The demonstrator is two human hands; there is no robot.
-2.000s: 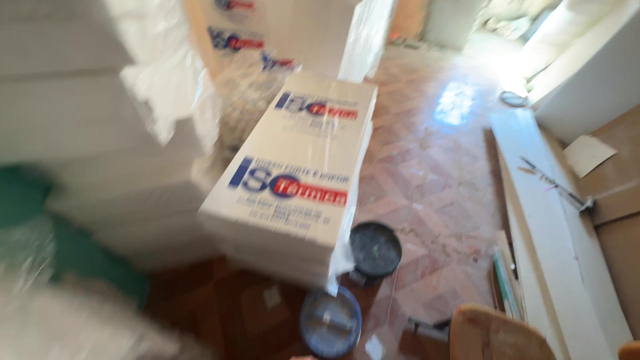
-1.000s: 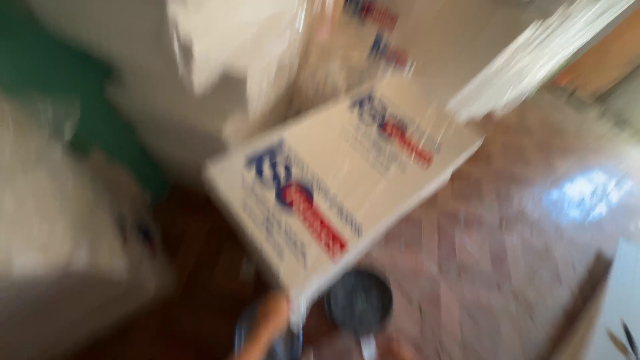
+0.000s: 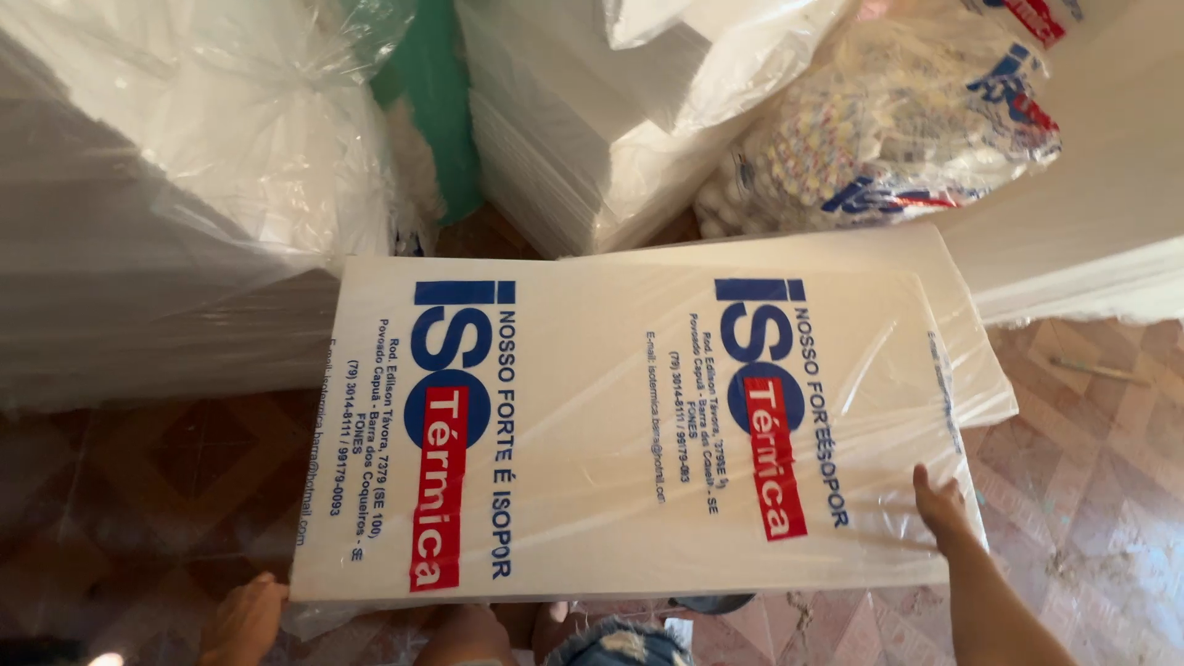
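A plastic-wrapped pack of white foam sheets (image 3: 592, 416), printed in blue and red, lies across the middle of the head view. At its near left corner is my left hand (image 3: 245, 618), fingers curled against the edge; the fingertips are partly hidden. My right hand (image 3: 942, 504) is at the right end, its fingers bent over the wrap near the edge. Beneath and behind the right part of the pack another wrapped white pack (image 3: 985, 370) sticks out.
Tall wrapped white foam blocks stand at the left (image 3: 166, 231) and back middle (image 3: 573, 139). A clear printed bag of small balls (image 3: 832, 148) sits at the back right. A green item (image 3: 430, 120) stands between the blocks. A dark bucket (image 3: 712, 603) shows partly below the pack, on the tiled floor (image 3: 1091, 462).
The view has turned and come much closer to the printed pack. Both my hands are now at its ends; one second ago only one blurred hand showed near its lower corner.
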